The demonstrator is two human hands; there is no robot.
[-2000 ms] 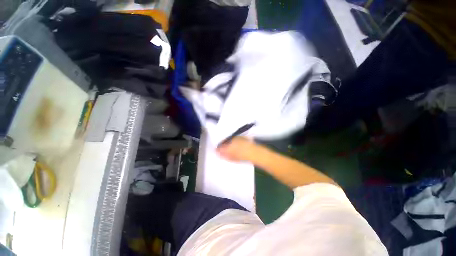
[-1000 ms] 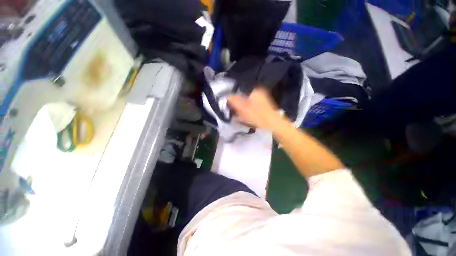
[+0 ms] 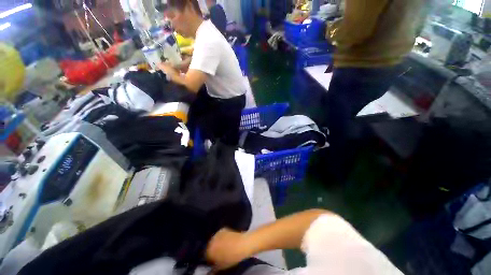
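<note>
A black garment (image 3: 129, 236) lies stretched across the front of the sewing machine table, with a bunched part hanging over the table edge towards the right. My right hand (image 3: 229, 248) is at the garment's right part, low in the picture, its fingers closed into the dark cloth and partly hidden by it. My left hand is not in view. The white sewing machine (image 3: 89, 185) with its dark panel stands at the left. A light grey piece shows under the black cloth at the bottom.
A blue crate (image 3: 285, 164) with grey and black garments stands on the green floor ahead. Black garments (image 3: 145, 139) are heaped behind the machine. A seated person in a white shirt (image 3: 215, 62) works ahead. Another person (image 3: 371, 53) stands at the right by a table.
The view has lifted and shows more of the room. My right hand has moved from the crate side back towards the table, and the black garment now covers the table front.
</note>
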